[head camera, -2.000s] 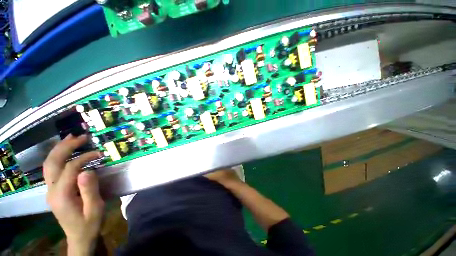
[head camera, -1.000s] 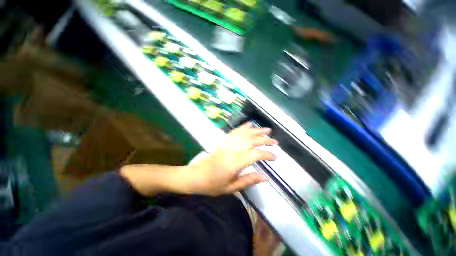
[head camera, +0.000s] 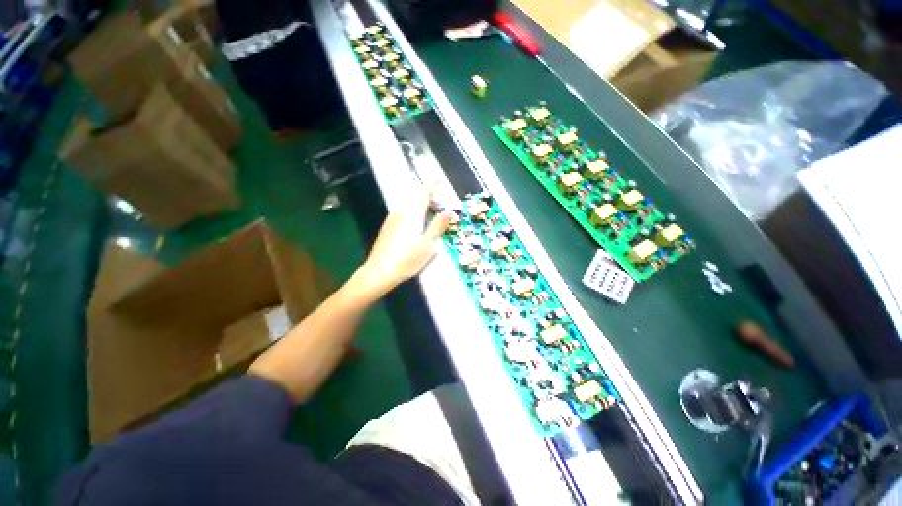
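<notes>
My left hand (head camera: 405, 242) reaches in from the lower left over the near rail of the conveyor. Its fingertips are at the upper left corner of a long green populated circuit board panel (head camera: 506, 282), which lies between the rails. The fingers seem to touch the panel's end; whether they grip it cannot be told. The panel has two rows of yellow-topped and white-looking parts. A second populated panel (head camera: 388, 74) lies farther up the conveyor, with a gap between the two. My right hand is not in view.
Another populated panel (head camera: 593, 188) lies on the green bench (head camera: 682, 326), beside a small white perforated piece (head camera: 608, 277). A metal tool (head camera: 722, 400) and blue parts bin (head camera: 826, 460) are lower right. An open cardboard box (head camera: 188, 326) stands on the floor left.
The view has swung along the conveyor and shows more bench and floor. My left hand, over the gap between panels one second ago, is now at the near panel's far end.
</notes>
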